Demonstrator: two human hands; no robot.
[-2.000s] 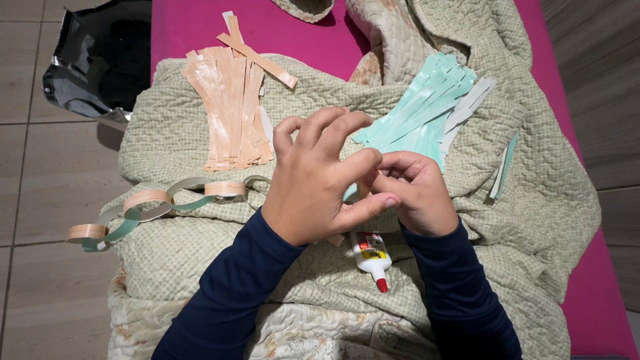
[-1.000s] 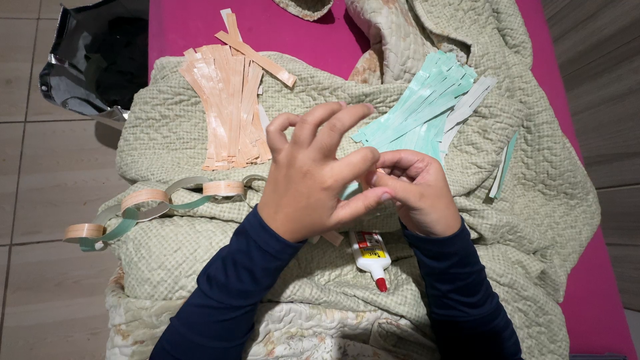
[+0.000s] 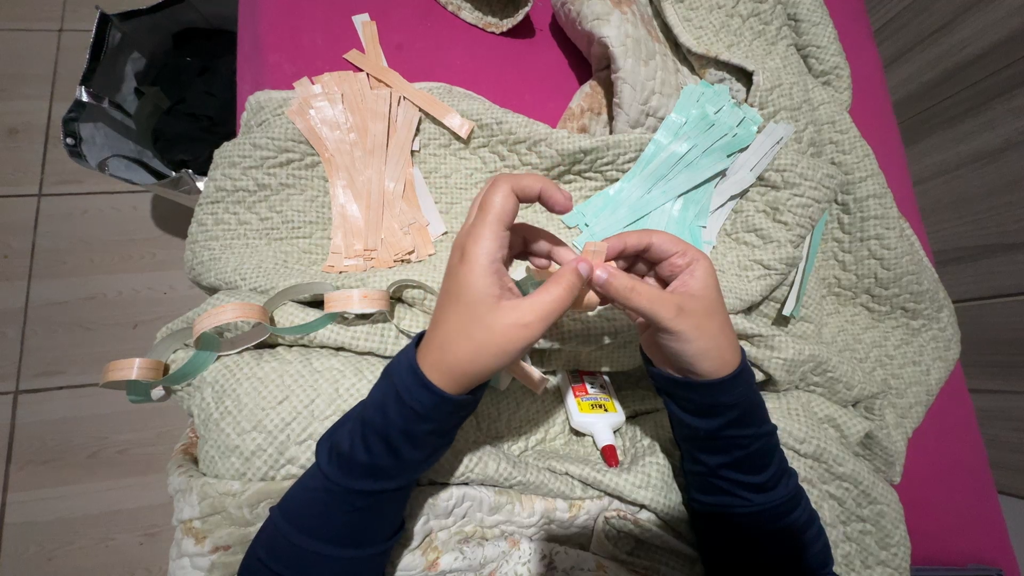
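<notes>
Between their thumbs and fingertips, my left hand and my right hand pinch a peach paper strip; its lower part is mostly hidden by the fingers. A paper chain of linked peach and green loops lies to the left and runs behind my left hand. Just below the hands, a white glue bottle with a red tip lies on the quilt. A pile of peach paper strips is at the upper left, a pile of mint green strips at the upper right.
A crumpled light green quilt covers much of a magenta surface. One separate green and white strip rests at the right. An open silver and black bag stands on the tiled floor at the left.
The fingertips of both hands have come together on the peach strip, and its end now shows above them. The piles, chain and glue bottle have not moved.
</notes>
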